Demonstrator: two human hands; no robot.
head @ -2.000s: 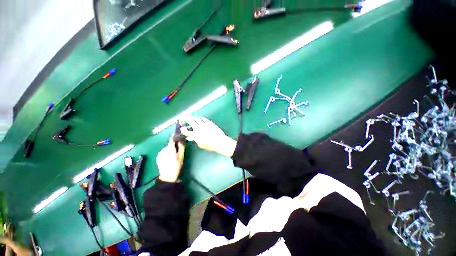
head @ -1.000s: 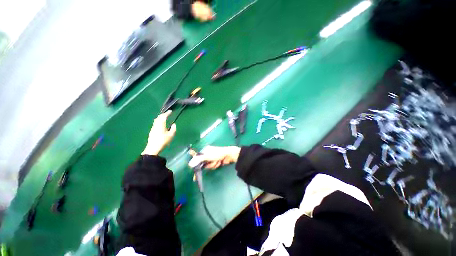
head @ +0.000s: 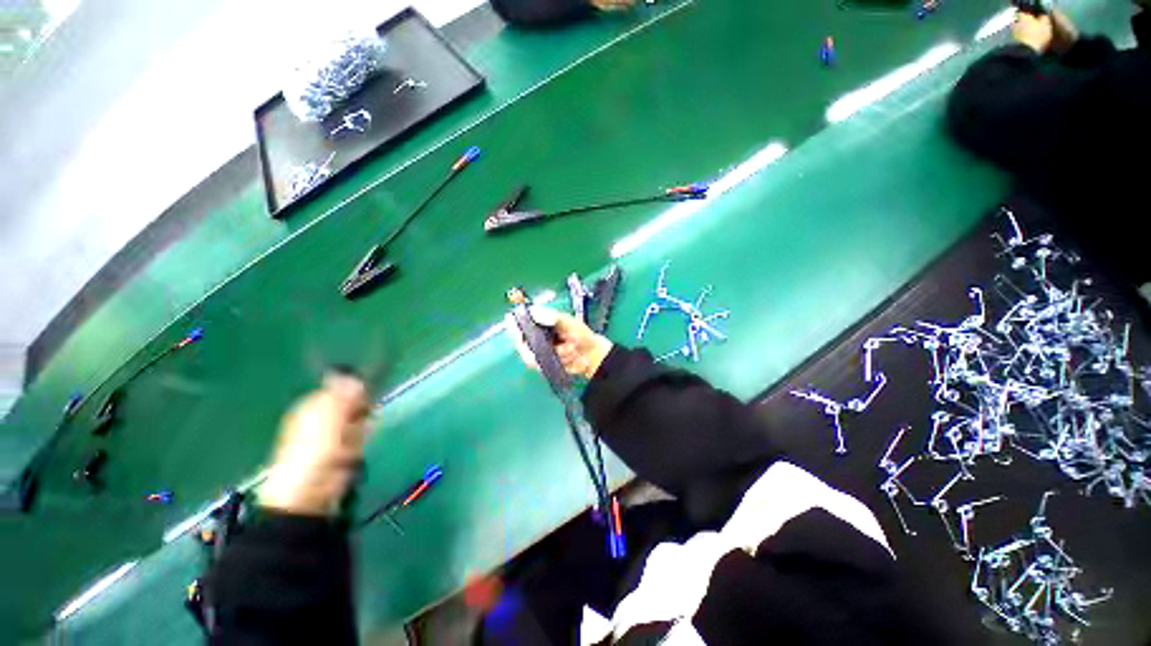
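My right hand is closed around a black clamp with a copper-coloured nose pointing up and away; dark cable runs down below it. My left hand is motion-blurred at the lower left, over the bench, with a dark piece showing at its fingers; it looks like a clamp, but its shape is unclear. Another black clamp lies just right of my right hand. Several loose silver springs lie right of it. Red-blue cable tips hang at the near edge.
Black clamps with cables lie on the green bench, including one at the centre. More dark clamps are at lower left. A black tray holds springs across the bench; a large spring pile is at right. Another person's hand is upper right.
My left hand has moved from the belt's middle down and left. The copper-nosed clamp has left the belt's middle; one like it is in my right hand. The view has shifted.
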